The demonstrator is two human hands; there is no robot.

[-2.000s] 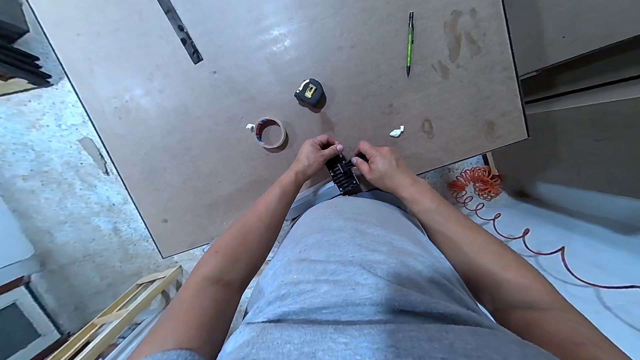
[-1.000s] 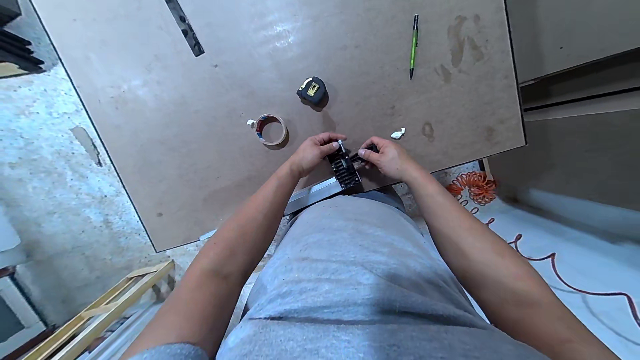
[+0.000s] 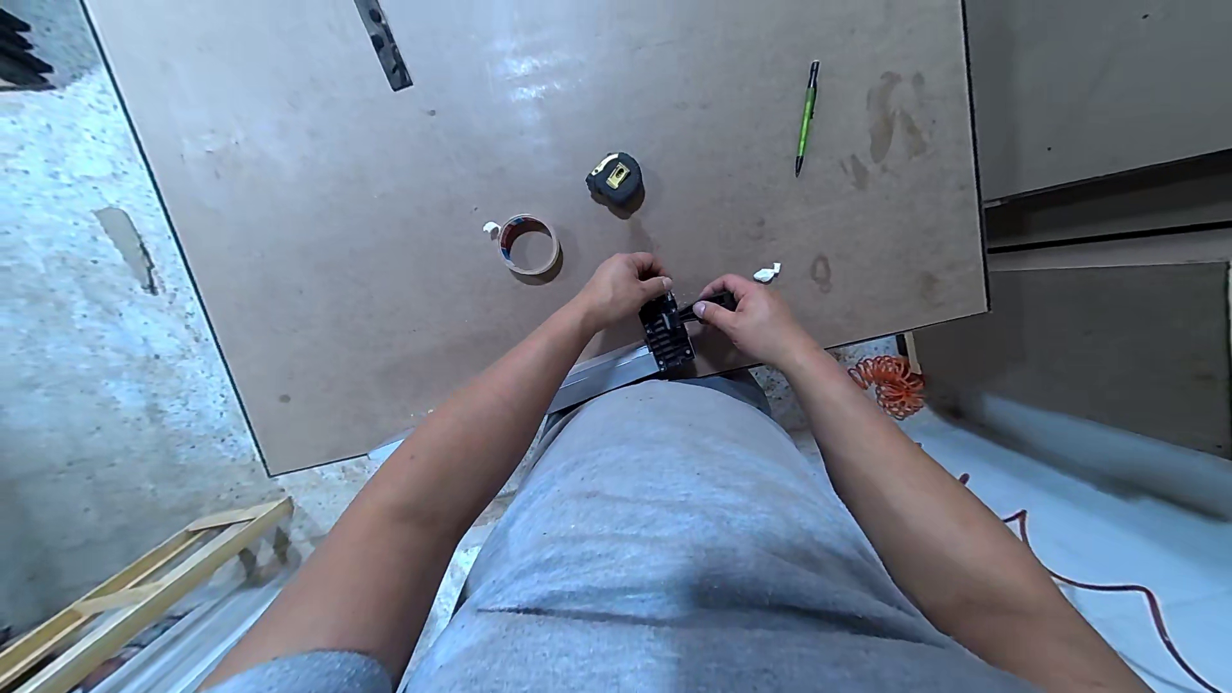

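Observation:
A black ribbed fitting (image 3: pixel 666 335) lies at the table's near edge, against the end of a pale metal profile (image 3: pixel 606 373). My left hand (image 3: pixel 628 287) grips the fitting's far end between thumb and fingers. Just to the right, my right hand (image 3: pixel 756 316) holds a small black tool (image 3: pixel 712 306), whose tip meets the fitting's side. The exact kind of tool cannot be told. Beyond my hands are a roll of tape (image 3: pixel 555 252) and a tape measure (image 3: pixel 616 181).
The brown table (image 3: pixel 385 318) also bears a green pencil or pen (image 3: pixel 806 120), a crumpled white scrap (image 3: pixel 767 273) and a dark slotted strip (image 3: pixel 383 43). An orange coiled hose (image 3: pixel 890 385) hangs off its right corner. A wooden frame (image 3: pixel 144 597) stands at lower left.
My right hand has shifted slightly outward from the fitting, and the black tool shows more plainly in it. The metal profile beside the fitting has come more into sight since the first frame.

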